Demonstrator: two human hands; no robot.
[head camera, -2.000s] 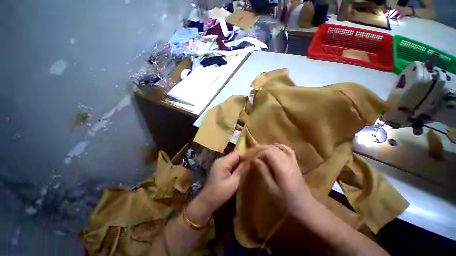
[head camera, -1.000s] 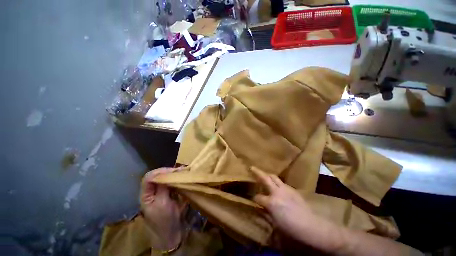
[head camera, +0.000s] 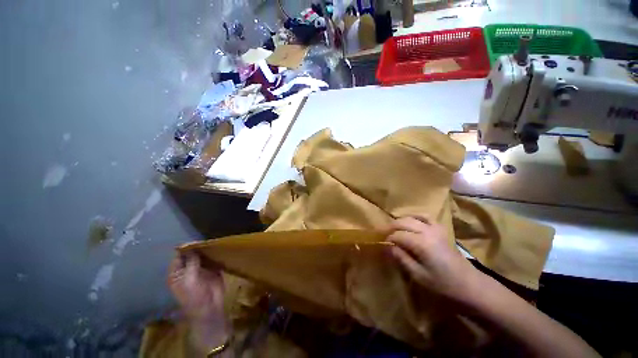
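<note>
A tan garment piece (head camera: 381, 175) lies creased over the white table and hangs off its front edge. My left hand (head camera: 198, 283) grips one end of its edge at lower left. My right hand (head camera: 428, 253) grips the same edge further right. The edge is stretched nearly straight between them. The cloth's right part lies just in front of the lit throat plate (head camera: 483, 165) of the white sewing machine (head camera: 521, 105). The cloth hides part of my left fingers.
A red basket (head camera: 434, 56) with a tan scrap and a green basket (head camera: 542, 40) stand behind the machine. Mixed scraps (head camera: 262, 91) heap at the left table end by the wall. More tan cloth (head camera: 164, 340) lies low at left.
My left hand has moved left and slightly down, and my right hand right and up. The folded opening between them is now a taut edge. The cloth's upper part has shifted a little.
</note>
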